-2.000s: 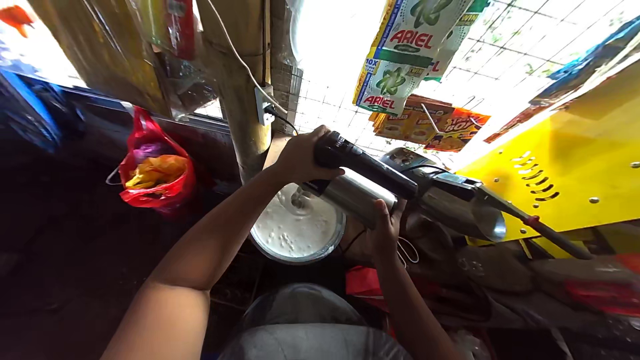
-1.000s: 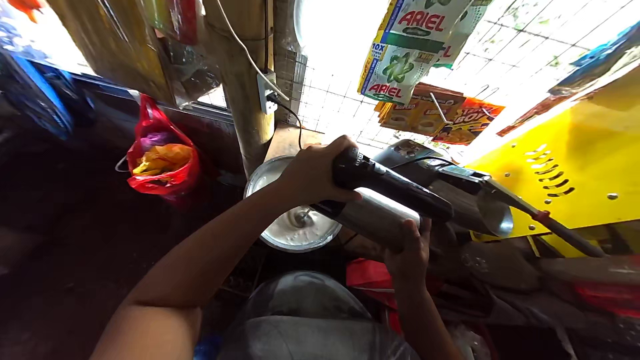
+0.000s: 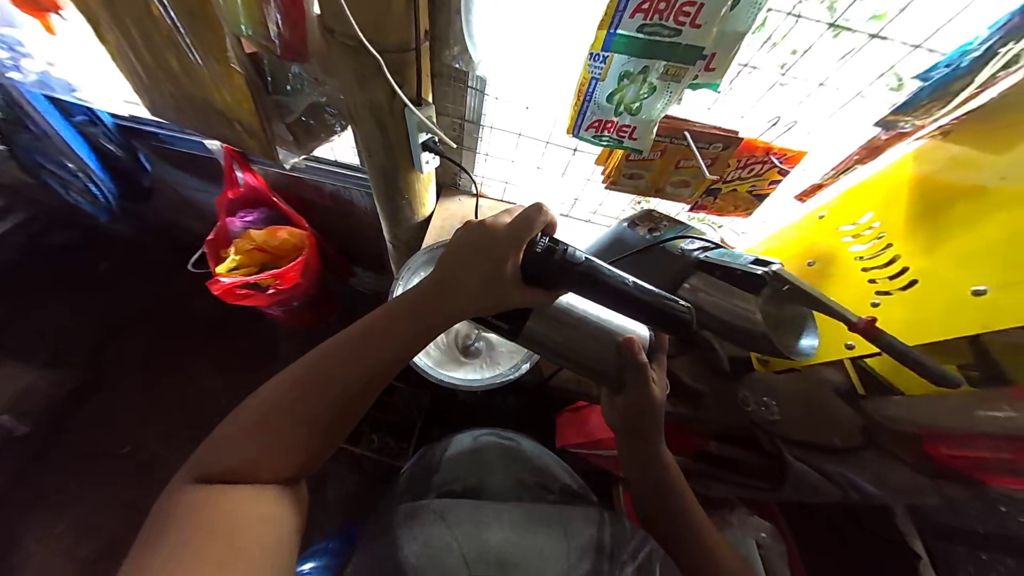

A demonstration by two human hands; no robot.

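Note:
My left hand [image 3: 500, 260] grips the black handle of an electric mixer [image 3: 612, 284], close to its speed dial. My right hand [image 3: 638, 384] holds the end of a silver metal cylinder [image 3: 588, 328] just below that handle; whether the cylinder is part of the mixer I cannot tell. Under my left forearm stands a round bowl [image 3: 474, 386] of whitish, creamy mixture [image 3: 476, 356]. A beater [image 3: 469, 342] dips into the mixture, which is drawn into a swirl around it. My left hand and arm hide part of the bowl.
A power outlet [image 3: 422, 144] with a plugged cord is fixed to a bamboo post [image 3: 384, 192]. A metal scoop [image 3: 792, 324] lies right of the mixer, near a yellow perforated panel [image 3: 944, 256]. At left hangs a red plastic bag [image 3: 264, 280]. Ariel sachets [image 3: 632, 96] hang above.
The mixer and both hands have shifted a little to the right. My left hand and forearm cover more of the bowl than two seconds ago. Both holds stay the same.

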